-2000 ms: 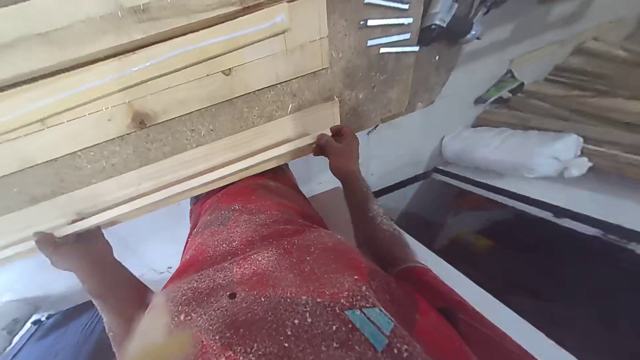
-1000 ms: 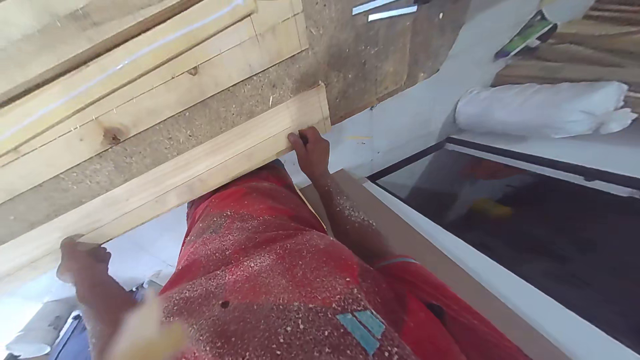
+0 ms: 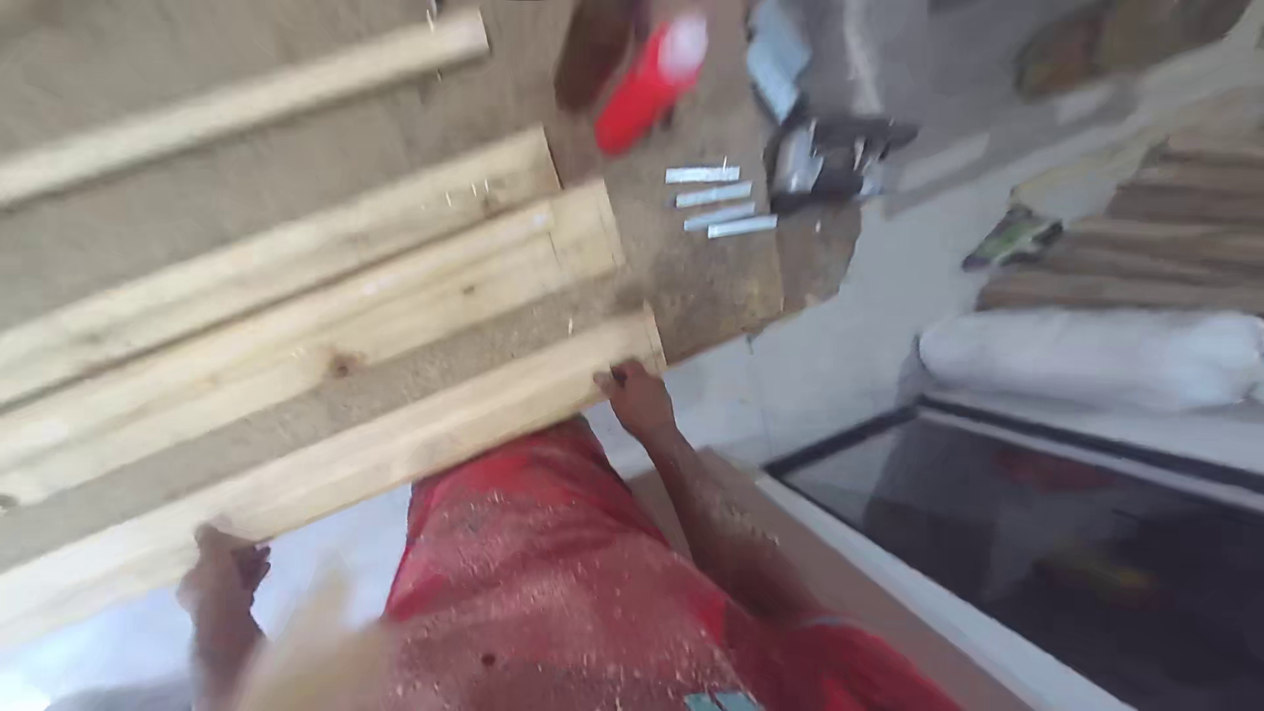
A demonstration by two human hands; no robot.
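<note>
A long pale wooden board [image 3: 425, 434] lies along the near edge of the wooden worktop, in front of my red shirt, which is dusted with sawdust. My right hand [image 3: 637, 395] grips its near edge close to the board's right end. Farther left, my left hand [image 3: 222, 573] holds the same edge, fingers on the wood. Beyond it lie a knotted wooden board [image 3: 395, 346] and another wooden board [image 3: 296, 237], side by side. A narrower wooden strip [image 3: 247, 104] is at the far left.
Several thin metallic-looking strips [image 3: 716, 193] lie right of the boards, near a blurred dark and silver tool [image 3: 829, 163]. A red object with a pale end [image 3: 647, 89] is beyond them. At right are a white wrapped bundle [image 3: 1086, 357], stacked wood [image 3: 1165, 237] and a dark glossy panel [image 3: 1047, 563].
The view has shifted, bringing the far worktop and red object into sight. Both hands remain on the near board, whose face shows more broadly than in the oldest frame.
</note>
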